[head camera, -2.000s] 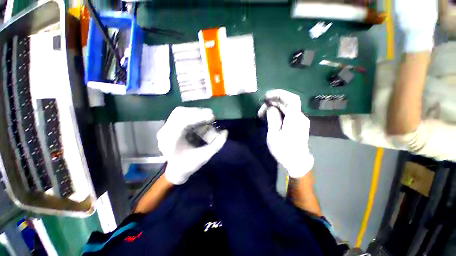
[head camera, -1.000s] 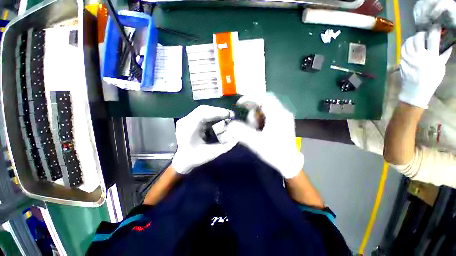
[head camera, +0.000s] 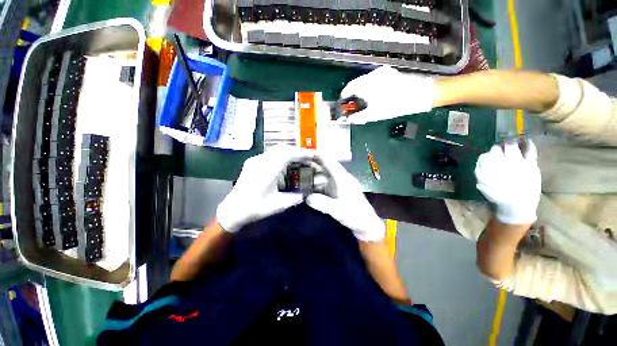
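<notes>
My left hand (head camera: 254, 189), in a white glove, holds a grey and black component unit (head camera: 298, 178) in front of my chest, just off the bench's near edge. My right hand (head camera: 346, 203), also gloved, grips the unit's right side. Red shows inside the unit. A white striped sheet (head camera: 278, 123) with an orange strip (head camera: 307, 120) lies on the bench beyond my hands. The other person's gloved hand (head camera: 387, 94) holds another unit (head camera: 349, 107) with red inside over the sheet's right end.
A metal tray (head camera: 140, 88) with rows of units stands at left, another (head camera: 325, 56) ahead. A blue bin (head camera: 220, 108) of tools sits beside printed paper (head camera: 239, 124). Right are loose units (head camera: 435, 181), a pale square (head camera: 458, 122), an orange-black stick (head camera: 373, 163) and the person's other hand (head camera: 511, 182).
My hands came together and now both hold the unit. The other person's hand reached in from the right with a unit. The view shifted, showing more of the far tray. An orange-black stick appeared on the bench.
</notes>
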